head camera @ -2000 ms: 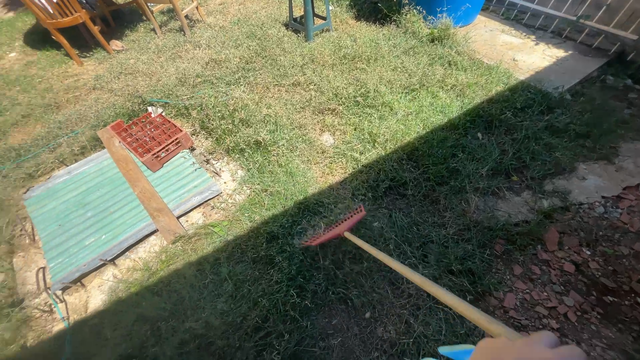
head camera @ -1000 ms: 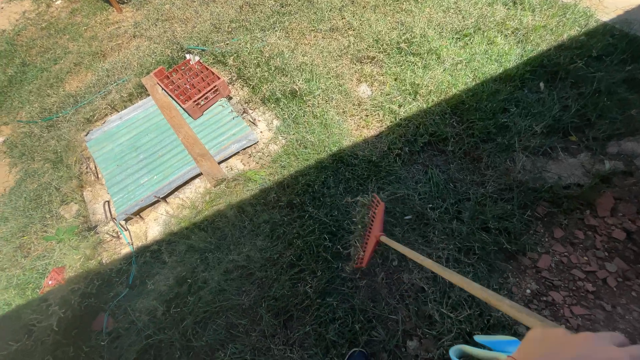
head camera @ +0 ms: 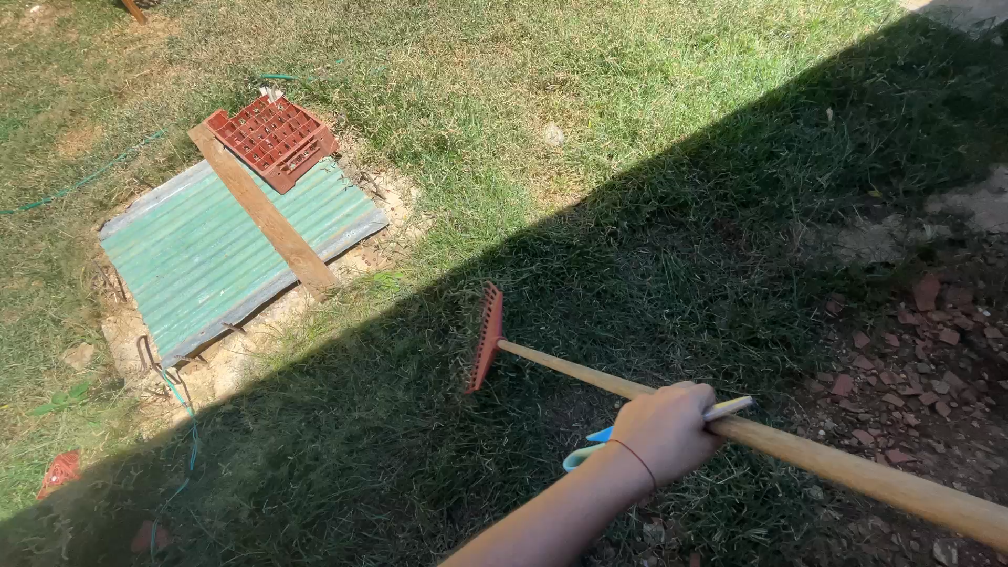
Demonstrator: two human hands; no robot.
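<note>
My left hand, with a thin cord round the wrist, is closed on the wooden handle of a rake. Pinned in the same grip is a blue and pale green item; its pale end sticks out past the knuckles, and its kind is unclear. The handle slopes from the lower right edge up to the red toothed rake head, which lies on shaded grass left of the hand, teeth facing left. My right hand is out of view.
A green corrugated sheet lies on a stone-edged patch, under a wooden plank and a red plastic crate. A thin green hose crosses the grass. Broken red rubble covers the ground at right.
My left hand has come further into view, higher along with the handle. The rake head has turned so its teeth face left. The view has shifted; the chairs and blue container seen earlier are largely gone.
</note>
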